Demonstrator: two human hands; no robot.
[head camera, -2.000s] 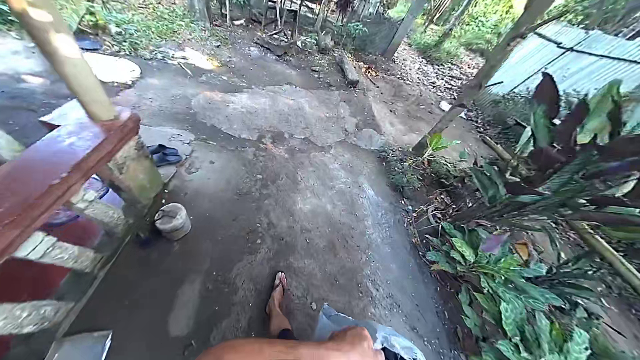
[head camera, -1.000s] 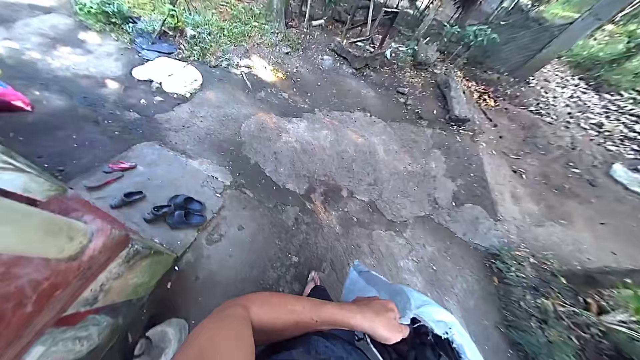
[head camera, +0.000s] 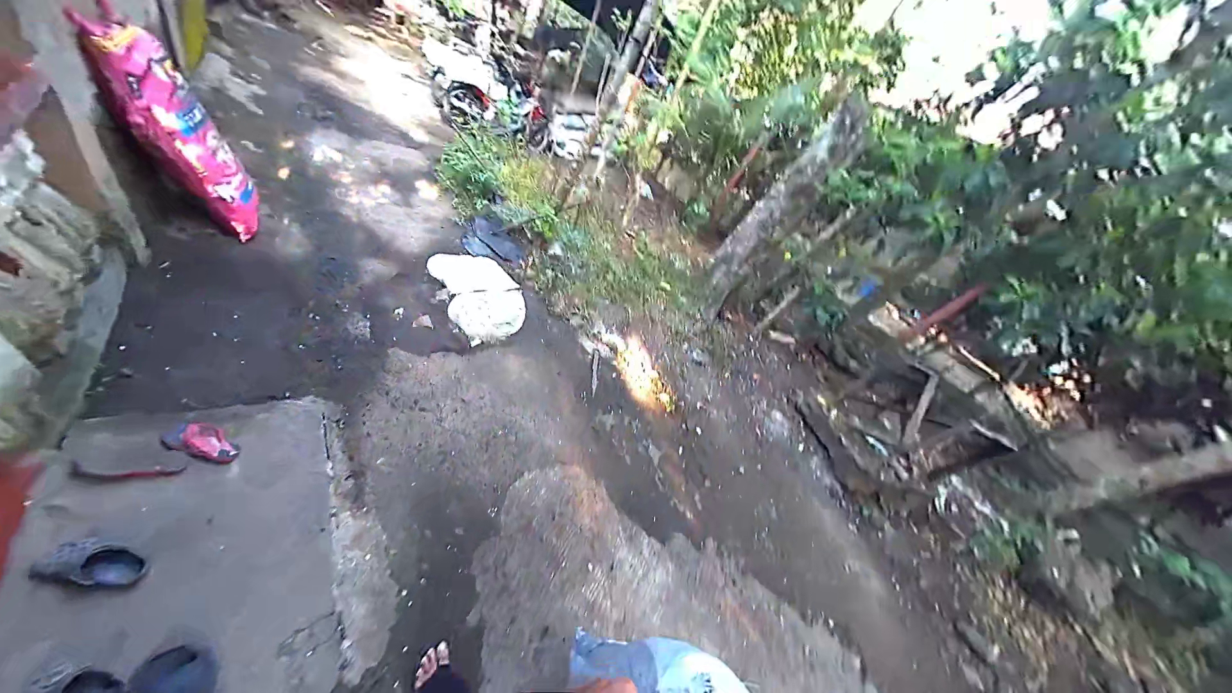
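Note:
At the bottom edge a small part of one of my hands (head camera: 604, 685) shows against a pale blue and white plastic bag (head camera: 664, 664); which hand it is and how its fingers lie are not clear in this frame. My other hand is out of view. Left of the bag, my bare foot (head camera: 433, 664) stands on the dark ground below a dark trouser hem.
Dark shoes (head camera: 91, 564) and a pink slipper (head camera: 202, 442) lie on a concrete slab at left. A full pink sack (head camera: 178, 125) leans by the wall. A white sack (head camera: 479, 296) lies ahead. Plants, a leaning trunk (head camera: 789, 202) and timber border the right; a motorcycle (head camera: 472, 96) stands beyond.
The view has swung left, bringing the full pink sack and motorcycle into sight. The forearm and hand at the bag, plain one second ago, are now almost wholly below the frame.

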